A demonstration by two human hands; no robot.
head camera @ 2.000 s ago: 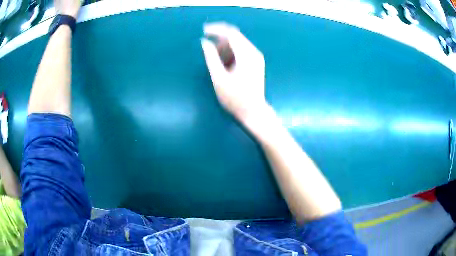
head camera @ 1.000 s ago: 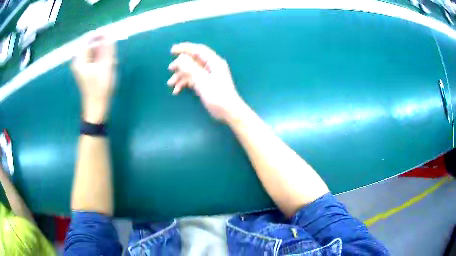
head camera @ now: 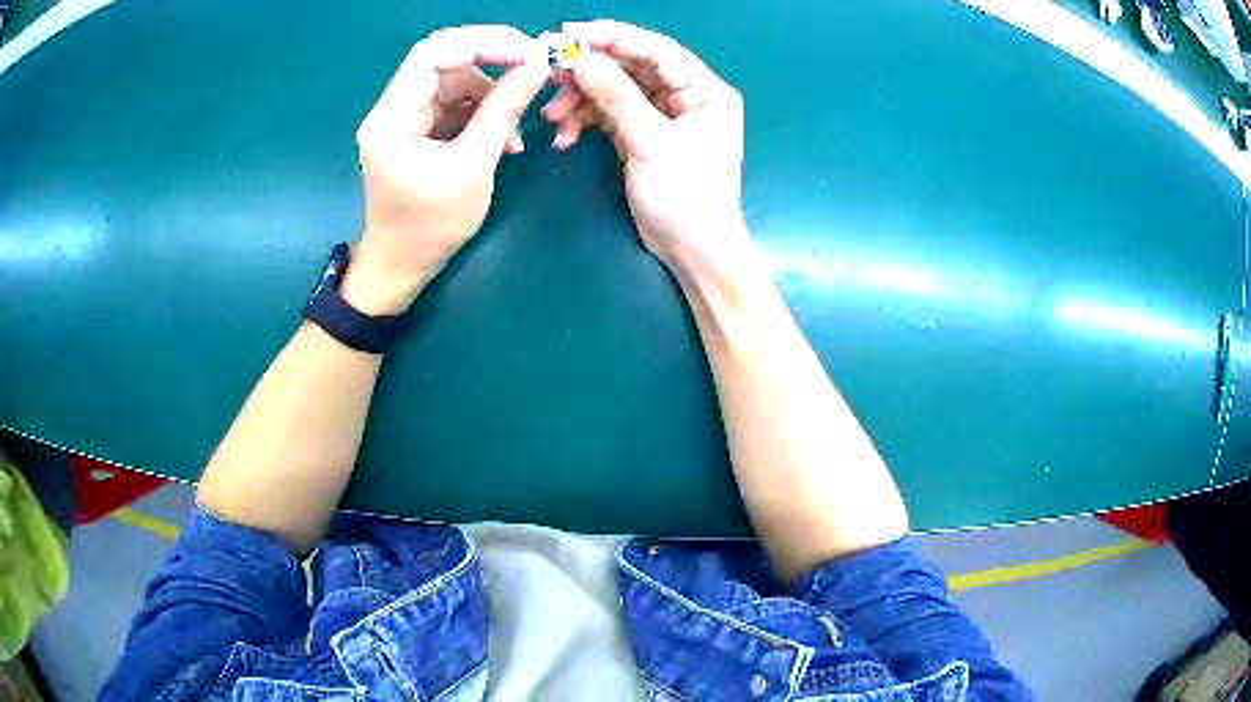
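Observation:
A tiny white wireless earbud [head camera: 556, 44] is held between the fingertips of both hands, above the green work surface [head camera: 549, 398] near the top centre of the head view. A small yellow-orange part [head camera: 571, 52] shows as a bright dot on it at the right fingertips. My left hand [head camera: 436, 144] pinches the earbud from the left, with a dark band on the wrist. My right hand [head camera: 672, 130] pinches it from the right. The fingers hide much of the earbud.
A white rail [head camera: 1098, 58] curves across the upper right, with pale items on the green belt beyond it. A slim dark stick [head camera: 1224, 368] lies at the far right of the surface. A person's yellow-green clothing [head camera: 28, 555] shows at the lower left.
My left hand has come back from the rail at the upper left and met my right hand at the top centre. The earbud now shows between their fingertips. The view has shifted.

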